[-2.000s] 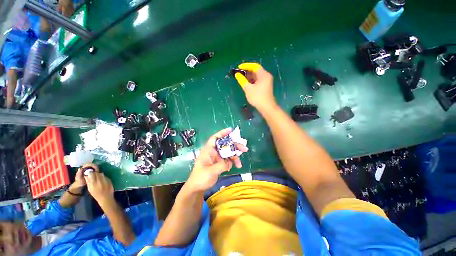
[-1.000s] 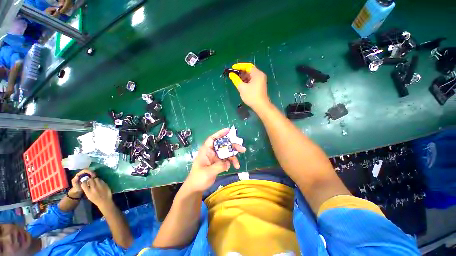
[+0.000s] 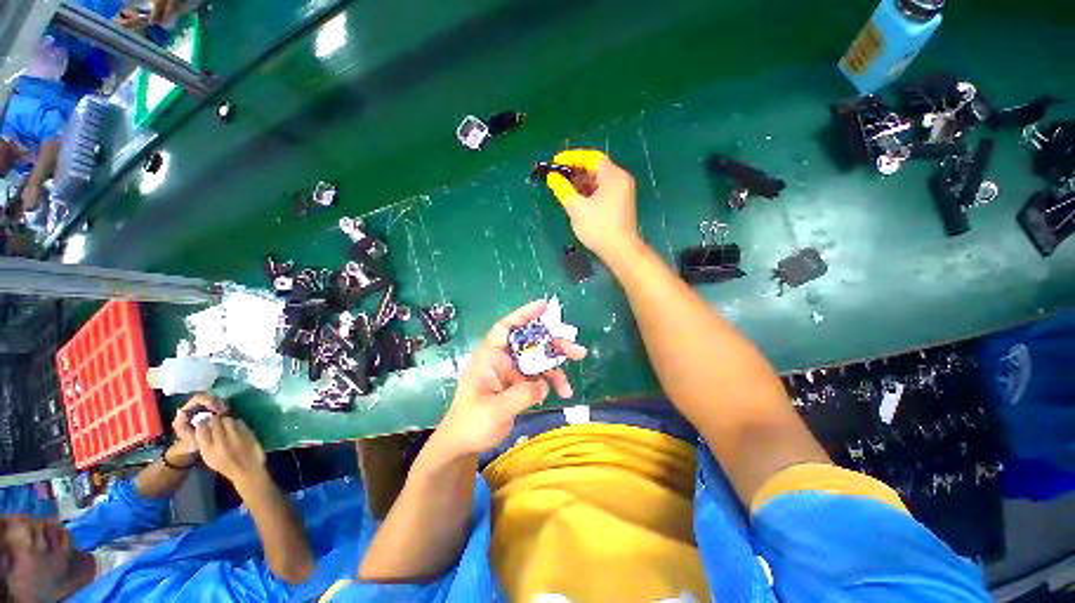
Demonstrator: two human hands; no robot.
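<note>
My left hand holds a small square device body near the bench's front edge, its inside facing up, with a white wipe at its upper side. My right hand, with yellow finger cots on thumb and forefinger, pinches a small dark piece further up the bench; its exact shape is too small to tell. A thin dark square piece lies between the hands.
Small binder clips lie heaped left, larger ones right, beside a light blue bottle. A single clip and a flat dark piece lie right. Another device body lies above. A person's hands work beside a red crate.
The device bodies on the darker strip have shifted slightly right. My right hand has moved slightly left since the first frame, still pinching the dark piece. My left hand's hold looks unchanged.
</note>
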